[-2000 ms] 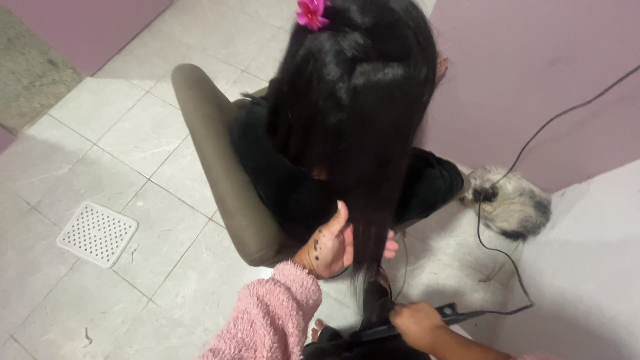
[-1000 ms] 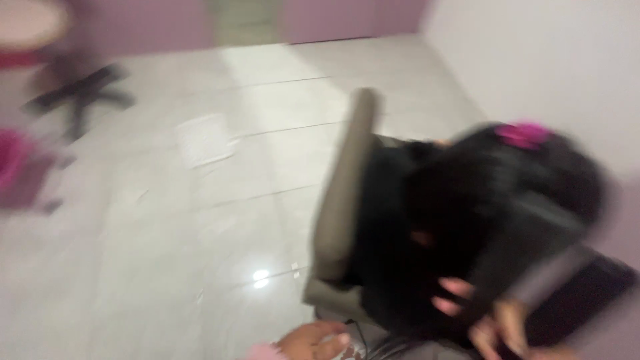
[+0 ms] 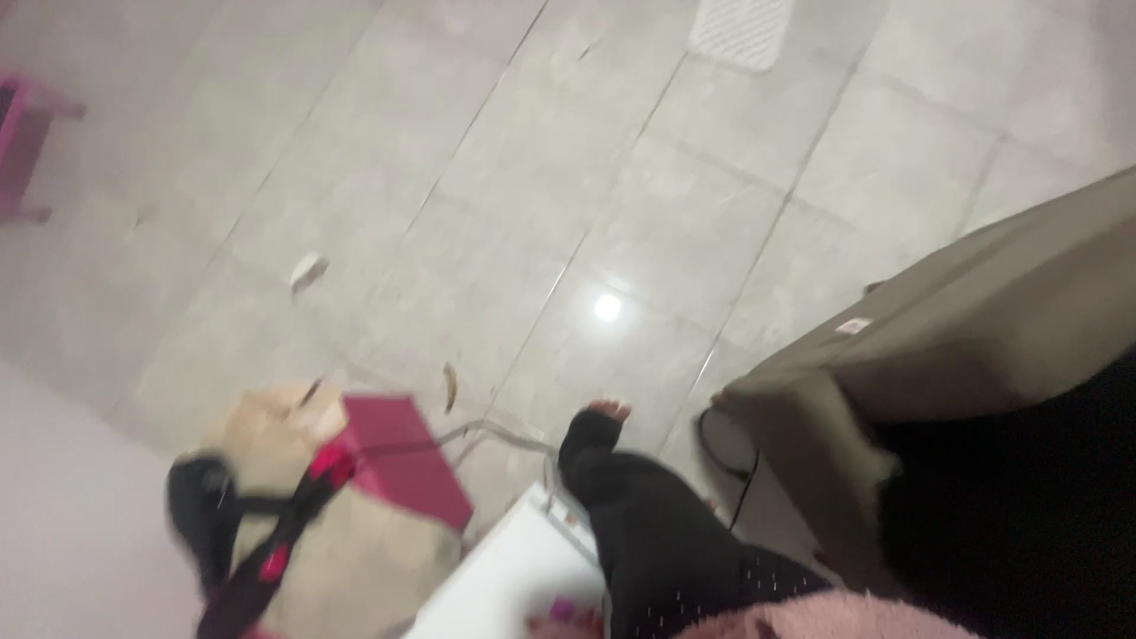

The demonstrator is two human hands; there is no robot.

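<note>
A pink fleecy sleeve [image 3: 830, 619] crosses the bottom edge; the hand belonging to it cannot be made out. Left of it, some blurred skin beside a small purple spot [image 3: 562, 609] shows over a white box-like surface [image 3: 510, 568]; whether these are fingers, and of which hand, cannot be told. My right hand is out of view. At the lower left, a black and pink corded appliance [image 3: 293, 524], possibly a hair dryer, lies on a beige surface [image 3: 364, 555] beside a dark pink flat piece [image 3: 408, 461]. The seated person's hair is not visible.
A leg in black leggings [image 3: 648, 506] stands at the bottom centre. A grey-brown chair [image 3: 958, 311] fills the right, with a black cord [image 3: 745, 493] near it. A white perforated mat [image 3: 741, 31] and a pink stool-like object [image 3: 27, 146] lie farther off on the tiles.
The view has swung far to the left and down. Two seconds ago one hand supported long dark hair and the other held a black hair straightener; hair and straightener are now out of view.
</note>
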